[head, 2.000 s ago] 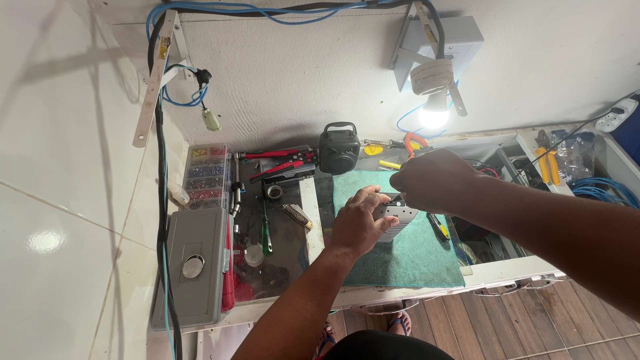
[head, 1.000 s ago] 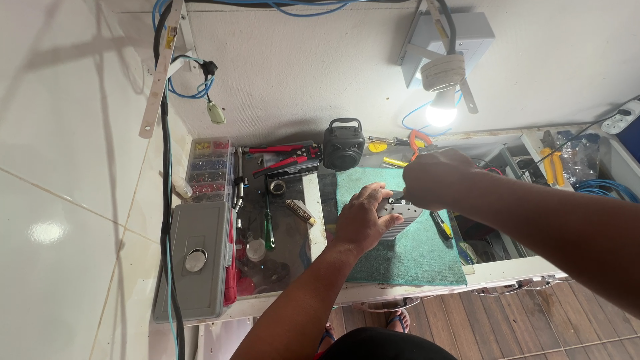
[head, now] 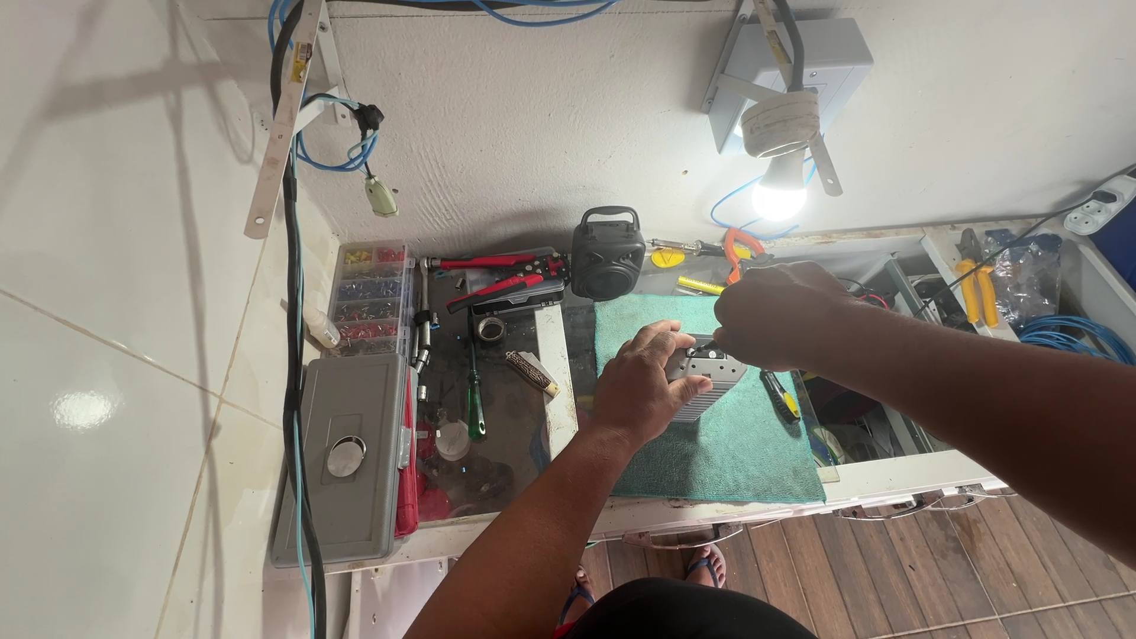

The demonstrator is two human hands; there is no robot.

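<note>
On a green cloth (head: pixel 745 453) stands a grey finned metal housing (head: pixel 707 404) with a perforated end face turned up. My left hand (head: pixel 643 382) grips its left side, fingers over the top edge and thumb across the near face. Curled closed above the right part of the housing is my right hand (head: pixel 781 315); a thin dark tool, perhaps a screwdriver, shows at its fingertips near the end face, its handle hidden in the hand. A black and yellow utility knife (head: pixel 781 397) lies on the cloth to the right of the housing.
Left of the cloth lie a folding knife (head: pixel 532 373), a green-handled screwdriver (head: pixel 477 404), red-handled pliers (head: pixel 497 286) and a grey toolbox (head: pixel 346 506). A black speaker (head: pixel 608 257) stands behind. A lit bulb (head: pixel 780 191) hangs above orange-handled pliers (head: pixel 738 253). Yellow-handled pliers (head: pixel 979 288) lie far right.
</note>
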